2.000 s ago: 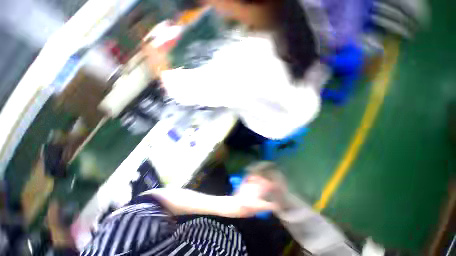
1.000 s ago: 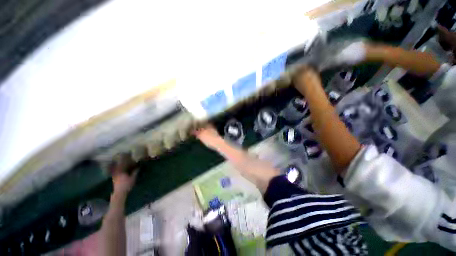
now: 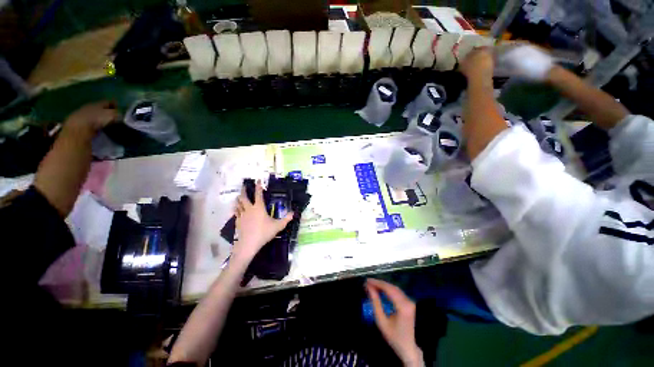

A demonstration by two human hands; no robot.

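Note:
Black flat carton blanks (image 3: pixel 276 247) lie in a slightly fanned pile on the bench before me. My left hand (image 3: pixel 259 221) rests on top of them with its fingers spread and does not grip them. My right hand (image 3: pixel 393 314) is low, in front of the bench edge near my lap. Its thumb and fingers are apart, and I see nothing in it. A blue object (image 3: pixel 376 310) shows behind its fingers. Below the bench edge, a dark carton with black printed pieces (image 3: pixel 267 329) is partly in shadow.
Erected boxes (image 3: pixel 287 92) with white flaps stand along the green conveyor (image 3: pixel 208 129). Bagged products (image 3: pixel 378 100) lie at centre and right. Thick stacked blanks (image 3: pixel 143 251) and white slips (image 3: pixel 191 170) are at left. Other people's arms reach in from both sides.
The view has swung down and back to the bench. My hands have left the row of boxes on the conveyor; the left is now on the blanks, the right low by my lap.

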